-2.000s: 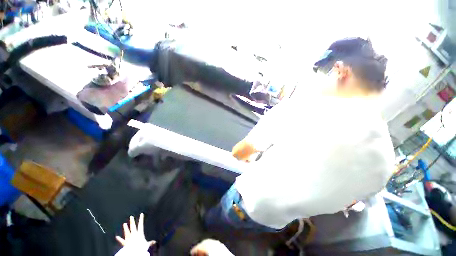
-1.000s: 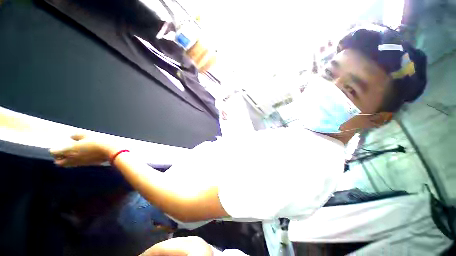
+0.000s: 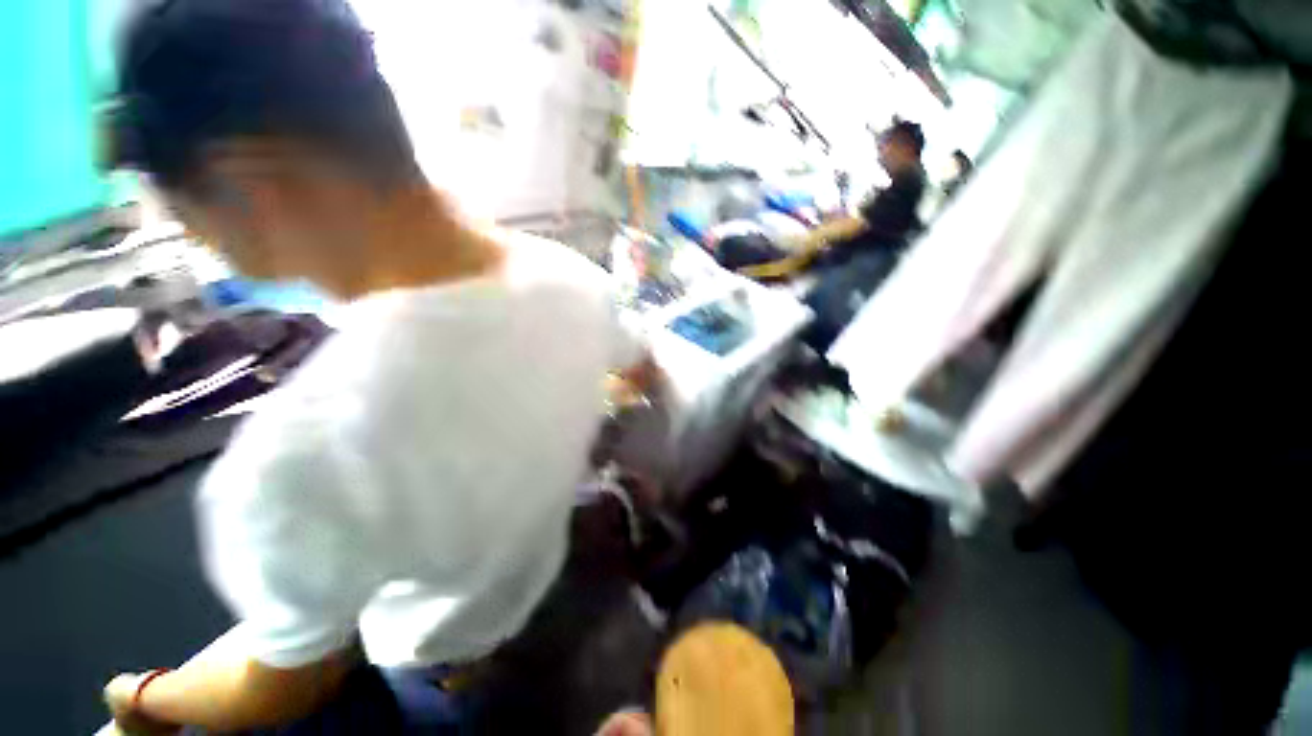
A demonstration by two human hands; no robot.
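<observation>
A tan oval thing [image 3: 725, 682], wooden in look, stands at the bottom edge; it may be a stool seat. A small blurred patch of skin shows beside its left edge, cut off by the picture. It may be a fingertip of mine, but I cannot tell which hand. No whole hand of mine is in view, and any grip on the oval thing is hidden.
A person in a white shirt [image 3: 417, 431] and dark cap bends over a dark pressing table [image 3: 101, 518] at left. A white table [image 3: 770, 309] stands behind. Dark bundles [image 3: 777, 590] lie centre-right. Pale trousers [image 3: 1072, 216] hang at right. Another person [image 3: 895, 201] is farther back.
The view has swung right; the person in white now stands at left. The pale trousers and tan oval thing have come into view. My spread left hand, seen earliest, is not identifiable now.
</observation>
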